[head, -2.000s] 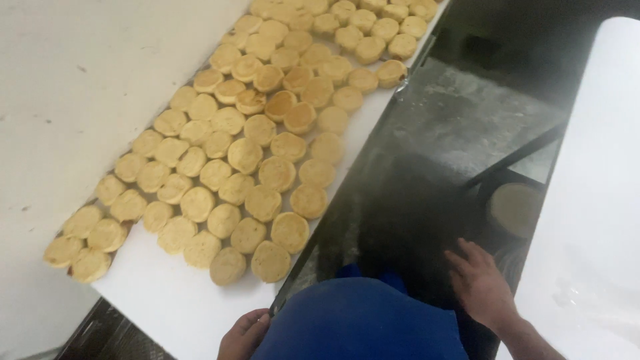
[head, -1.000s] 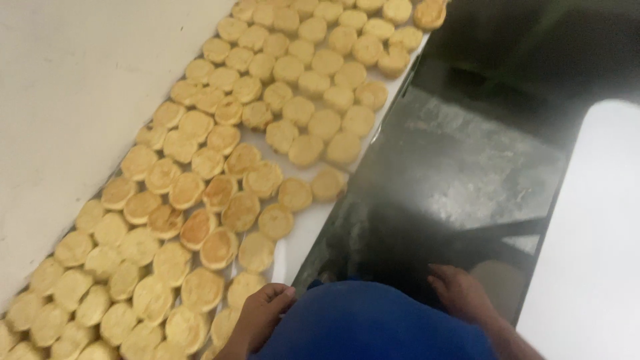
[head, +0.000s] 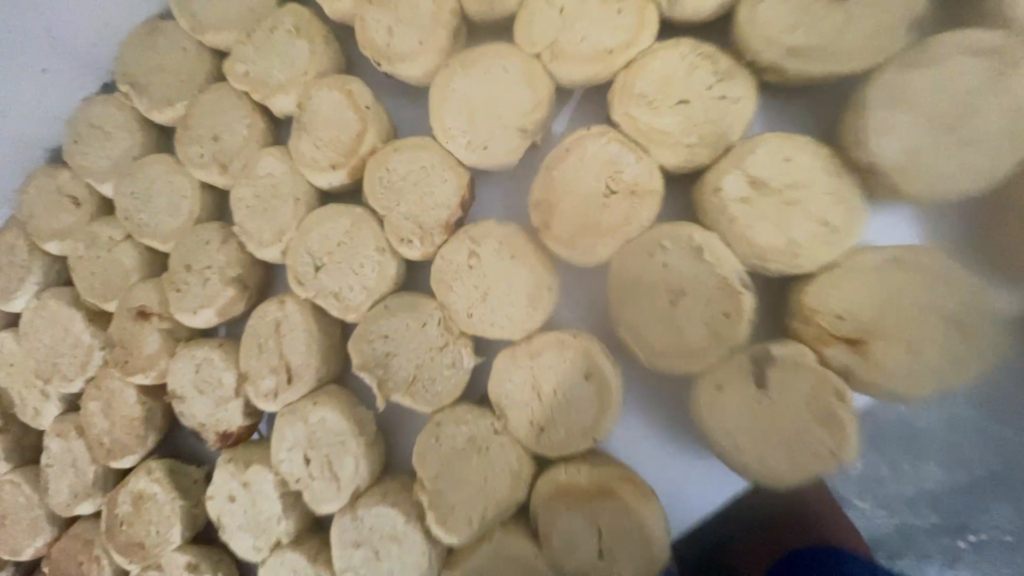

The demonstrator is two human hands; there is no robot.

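Observation:
Many thick, round, pale-yellow baked pieces [head: 494, 280], bread-like with pitted tops, lie in close rows on a white surface [head: 680, 456]. Some touch or lean on each other, and a few show browned sides. One round [head: 774, 414] near the surface's right edge has a dark notch in its top. Just below it, at the bottom edge, a dark, blurred part of an arm or hand [head: 824, 520] shows beside blue clothing. It is probably my left, but its fingers cannot be made out. My right hand is out of view.
The larger rounds at the right [head: 904, 320] are blurred and overhang the white surface's edge in the view. Beyond that edge, at lower right, is a grey, mottled floor-like area [head: 944, 480]. A pale surface [head: 48, 48] borders the rows at upper left.
The view has come much closer to the rounds. Both hands showed beside the blue clothing before; now only a blurred part of an arm or hand remains at the bottom edge.

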